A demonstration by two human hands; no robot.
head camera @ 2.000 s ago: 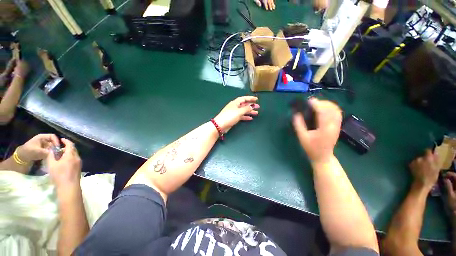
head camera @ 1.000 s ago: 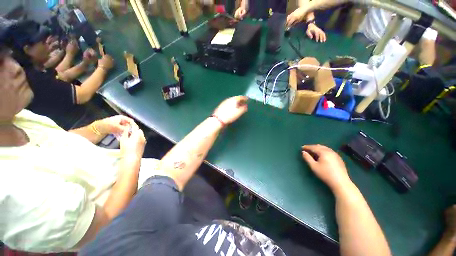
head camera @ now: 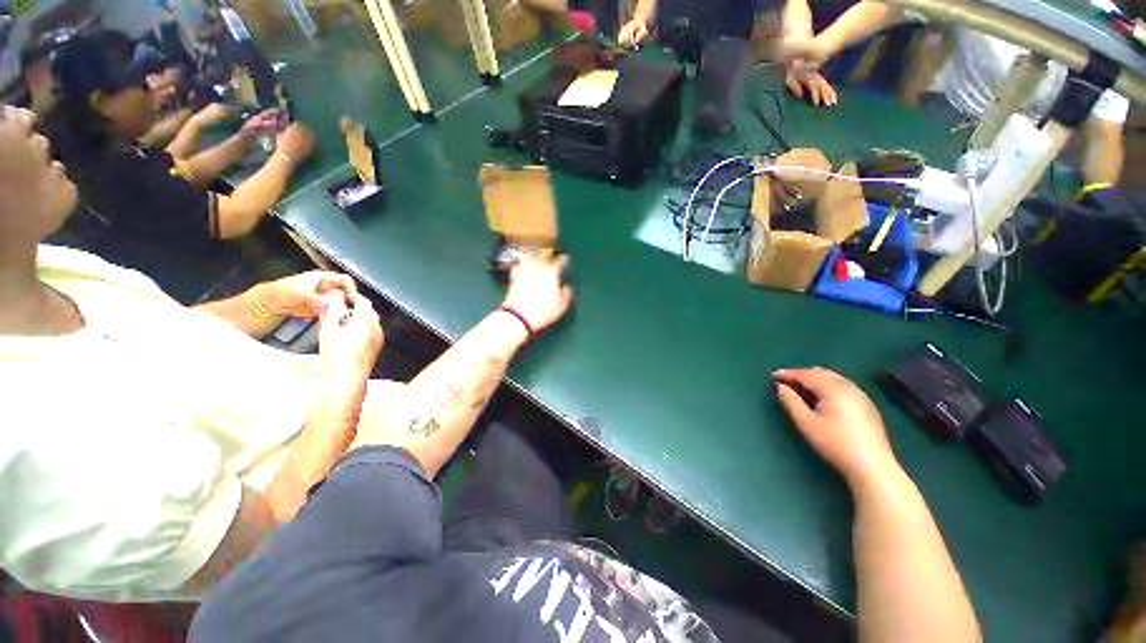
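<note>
An open retail box (head camera: 508, 251) stands on the green bench left of centre, its brown lid (head camera: 519, 205) upright. My left hand (head camera: 540, 291) is at the box's near side with its fingers against it; the hand hides part of the box, and the fingertips are partly hidden. My right hand (head camera: 827, 415) rests on the bench top, fingers loosely bent, holding nothing. Two closed black boxes lie to its right, one (head camera: 934, 387) farther back and one (head camera: 1018, 448) nearer, corners close together.
Another open box (head camera: 353, 191) stands farther left. A brown carton (head camera: 804, 224), a blue bin (head camera: 870, 275) and a white cable lie beyond my hands. A black machine (head camera: 606, 122) stands at the back. A person in a pale shirt (head camera: 151, 427) sits close on my left.
My left hand has moved left to an open box, which has shifted right and turned. My right hand has set down a black box beside the other one and let go.
</note>
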